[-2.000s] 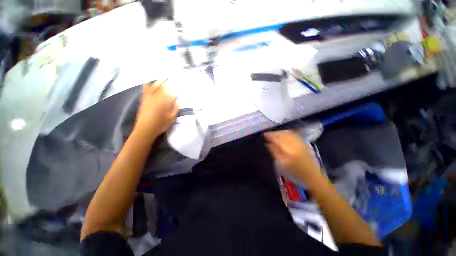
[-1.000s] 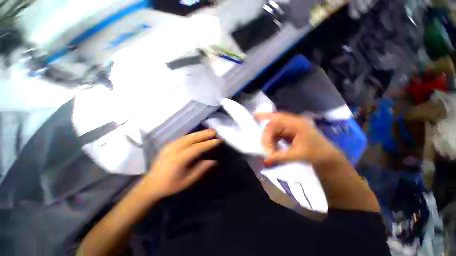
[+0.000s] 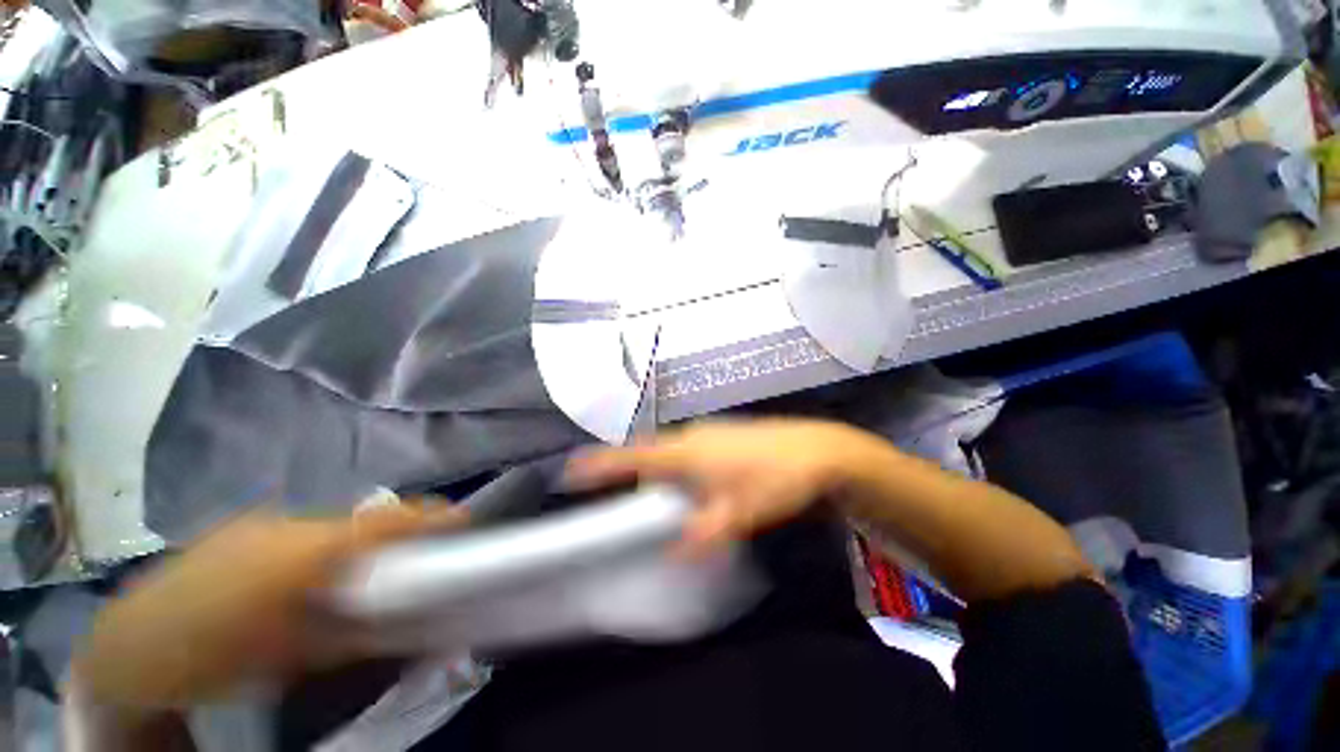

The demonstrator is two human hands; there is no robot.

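A white cloth piece (image 3: 529,566), blurred, is stretched between my hands above my lap. My left hand (image 3: 250,595), also blurred, holds its left end. My right hand (image 3: 750,478) holds its right end between thumb and fingers. A dark grey panel (image 3: 397,338) lies on the table at left. A small white curved panel with a dark strip (image 3: 581,331) lies over its right end, below the presser foot and needle (image 3: 664,199). A similar curved panel (image 3: 852,294) lies right of the needle.
The white sewing machine (image 3: 794,135) spans the back. Pens (image 3: 958,250), a flat black rectangle (image 3: 1073,221) and a grey cloth lump (image 3: 1246,203) lie at right. A light piece with a dark band (image 3: 323,221) lies at upper left. A blue crate (image 3: 1190,646) holding cloth is at lower right.
The view has swung back left over the machine. A white cloth piece, held in my right hand a second ago, is now held between both hands at my lap.
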